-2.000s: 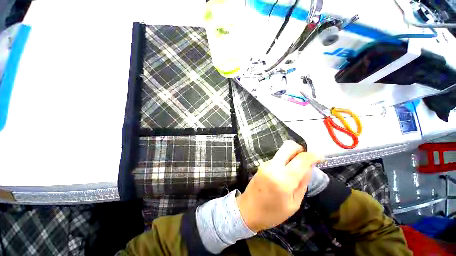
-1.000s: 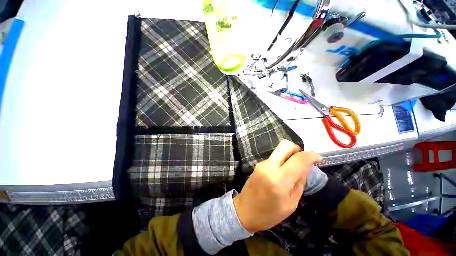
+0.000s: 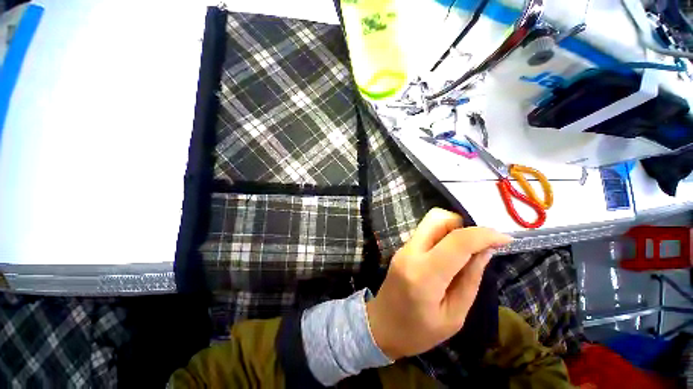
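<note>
A plaid panel (image 3: 285, 106) with black bands lies on the white machine table, its lower part over the front edge. A narrower plaid flap (image 3: 391, 190) slants along its right side, edged in black. My left hand (image 3: 429, 285) is bare, with a grey cuff, at the flap's lower right corner. Its thumb and fingers are bent together on the flap's edge; the exact grip is partly hidden. Black cloth (image 3: 480, 311) hangs just right of this hand. My right hand is hidden; only its olive sleeve (image 3: 528, 353) shows at the bottom.
Scissors with red and orange handles (image 3: 524, 196) and thin pink and blue sticks (image 3: 458, 147) lie right of the flap. A yellow-green tag (image 3: 378, 53) hangs over the panel's upper right. The sewing machine (image 3: 524, 83) stands at upper right. Plaid cloth (image 3: 49, 334) hangs below the table.
The panel sits slightly higher in view. My left hand's fingers are more spread out to the right. The right grey cuff has gone out of sight, and black cloth shows beside my left hand.
</note>
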